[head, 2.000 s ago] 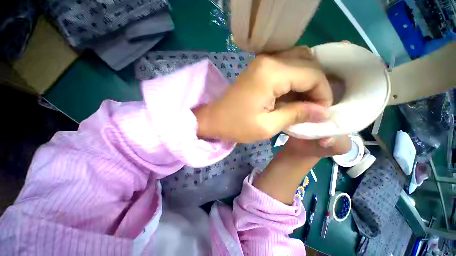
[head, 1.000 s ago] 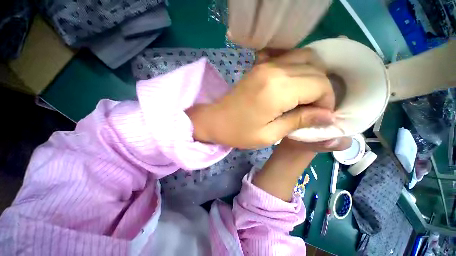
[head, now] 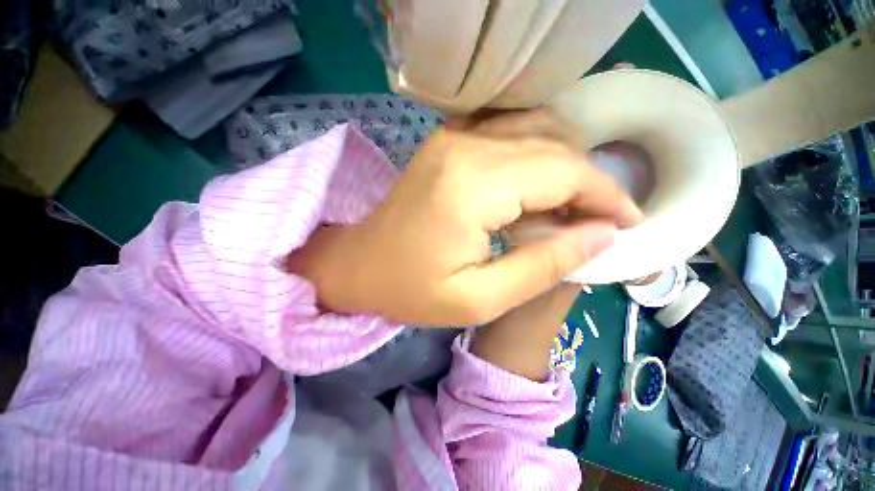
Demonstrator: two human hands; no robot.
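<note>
The cream headphones fill the upper right. One ear cup, with its soft cream ear cushion (head: 686, 197) and pale lilac-grey centre, faces me. The headband arm (head: 811, 115) runs off to the right. Another cream part of them (head: 518, 48) is cut off by the top edge. My left hand (head: 480, 216) lies over the cushion's near side, thumb and fingertips close together at its surface; whether something thin is between them cannot be seen. My right hand (head: 542, 312) is under the cup and holds it from below, its fingers mostly hidden.
Grey printed bags lie under my arms (head: 278, 120), at the upper left (head: 182, 48) and at the right (head: 715, 360). A cardboard box (head: 48, 125) stands far left. A tape roll (head: 645, 384), a dark pen (head: 590, 408), gold-and-white pieces (head: 566, 347) and round white pieces (head: 683, 303) lie lower right.
My left hand has moved left and slightly down, and its fingertips no longer crease the cushion. More of the cushion's centre shows. The headphones have shifted slightly left.
</note>
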